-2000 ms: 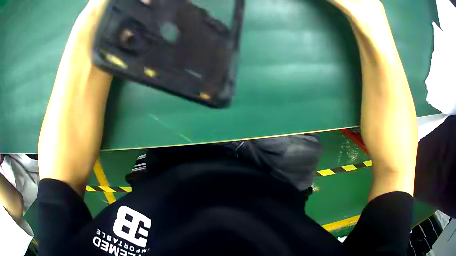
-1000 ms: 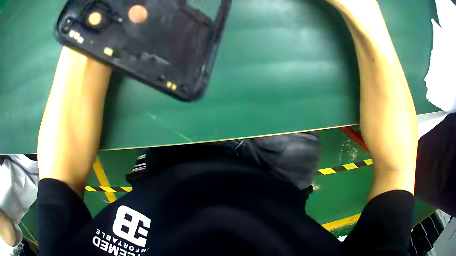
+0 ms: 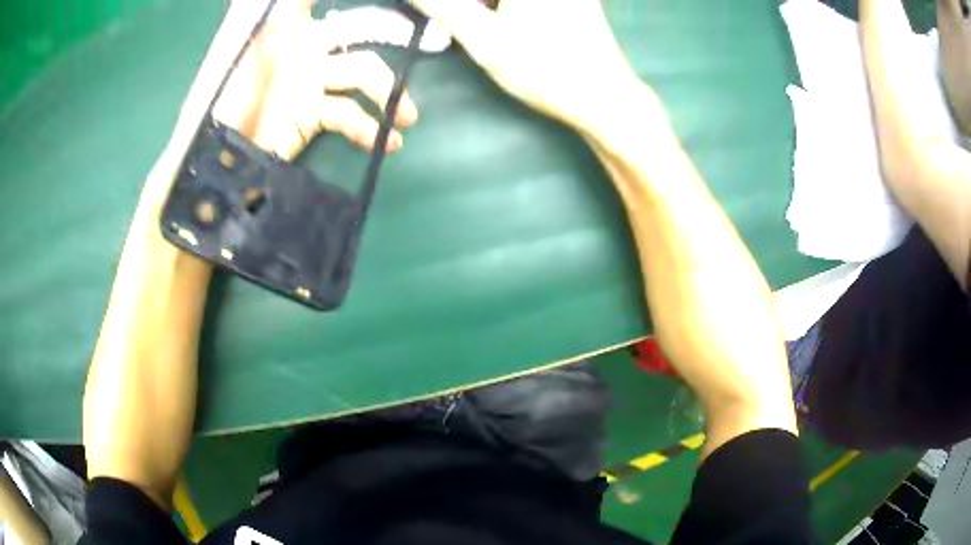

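A black phone middle frame (image 3: 272, 218) is held tilted above the green table (image 3: 500, 256). Its solid end with round camera holes and small gold spots points toward me. Through its open window I see my left hand (image 3: 330, 91), which holds the frame from behind, fingers spread to the right. A white finger cot shows on one left finger. My right hand (image 3: 506, 37) is at the frame's far right corner, cut off by the top edge. Its fingertips are mostly out of view, and whether it holds a tool cannot be seen.
White ragged-edged sheets (image 3: 841, 138) lie at the right of the table. Another person's bare arm (image 3: 916, 138) reaches over them. Part of another person shows at the lower left. The table's curved near edge runs in front of my body, above a floor with yellow-black tape.
The view has shifted, showing more of the table's far side. The phone frame now sits lower in view, with its open window and my left fingers visible. My right hand has come in beside it.
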